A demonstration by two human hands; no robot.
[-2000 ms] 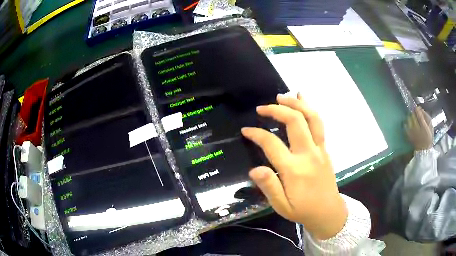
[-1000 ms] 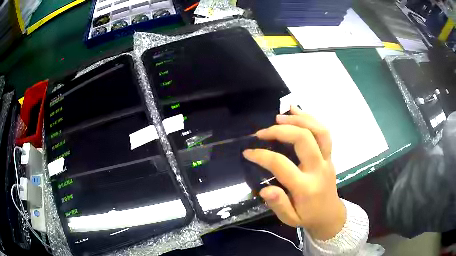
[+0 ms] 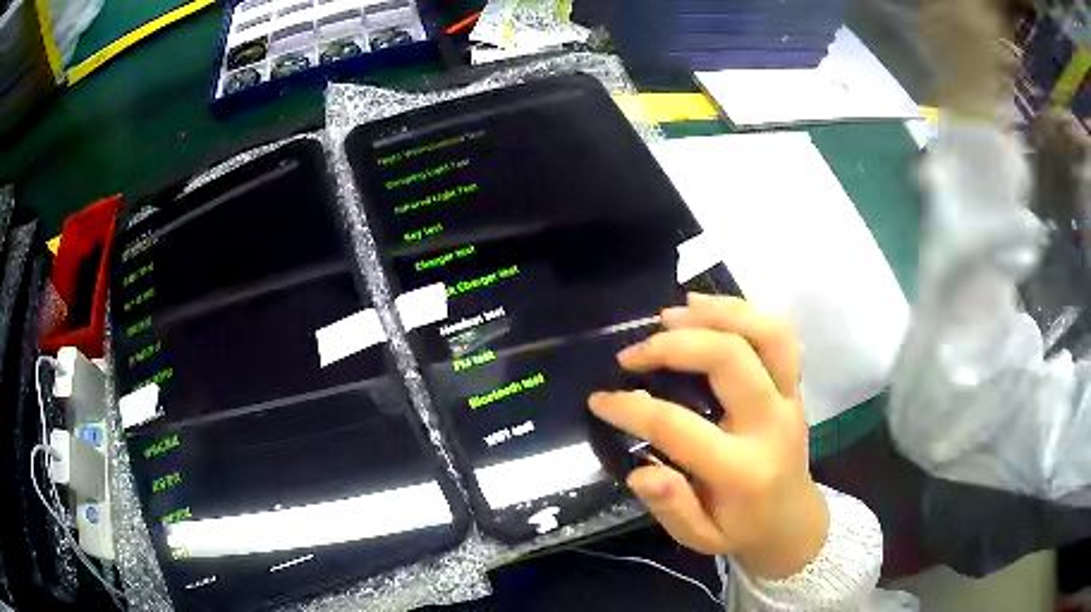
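Two large black tablets lie side by side on silvery bubble wrap point(image 3: 347, 144). The right tablet point(image 3: 562, 179) shows a test menu of green and white lines, with "Bluetooth test" and "WiFi test" near the bottom. The left tablet point(image 3: 251, 287) shows shorter green lines. White tabs point(image 3: 383, 325) lie across their adjoining edges. My right hand point(image 3: 730, 430) hovers over the right tablet's lower right part, fingers spread and curved, holding nothing; whether a fingertip touches the glass is unclear. My left hand is not in view.
A red bin point(image 3: 81, 277) and a white power strip point(image 3: 86, 460) stand at the left. A blue-rimmed tray point(image 3: 317, 48) is at the back. A white sheet point(image 3: 796, 239) lies right of the tablets. Another person's pale sleeve point(image 3: 987, 299), blurred, reaches in at the right.
My right hand has moved slightly down. The right tablet's menu turned mostly dark and now shows fully again. The other person's arm has swung up and towards the white sheet.
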